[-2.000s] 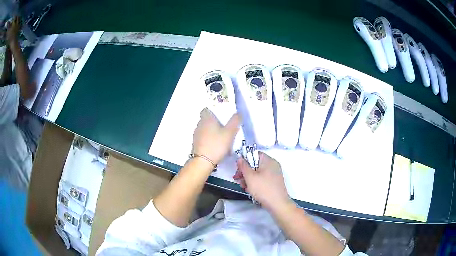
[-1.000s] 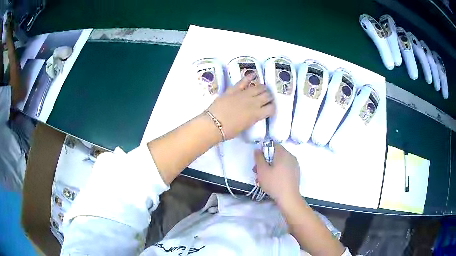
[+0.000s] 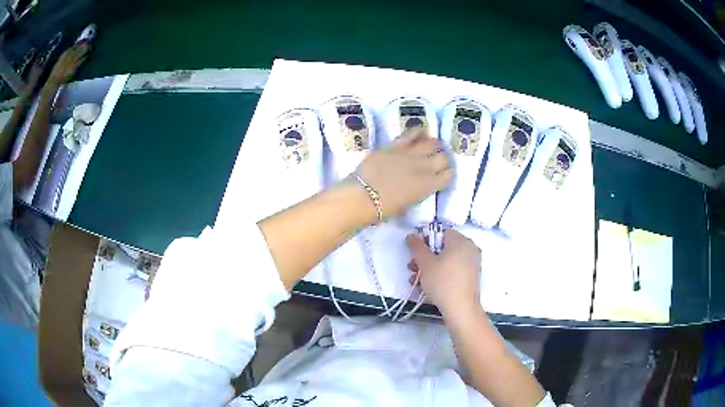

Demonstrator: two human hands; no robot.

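Several glossy white handsets with gold panels lie fanned out on the white sheet (image 3: 548, 270). My left hand (image 3: 407, 173), slightly blurred, lies over the third handset from the left (image 3: 412, 107), a fingertip at its dark round button. It covers most of the handle. My right hand (image 3: 451, 269) is just below the handle ends, its fingers closed on small metallic-looking cable connectors (image 3: 432, 236). Whether one is plugged in cannot be told. Thin white cables (image 3: 374, 266) run down from the two leftmost handsets (image 3: 300, 163) and loop below my right hand.
More handsets (image 3: 648, 87) stand grouped on the green belt at upper right. Note paper (image 3: 653, 278) with a dark pen (image 3: 635, 258) lies at right. An open carton (image 3: 67, 278) holding handsets is at lower left. Another person's arm (image 3: 40, 127) reaches in at far left.
My left hand has moved from the leftmost handset to the second, then the third. My right hand has followed rightward with the connectors. Cables now trail from the two leftmost handsets.
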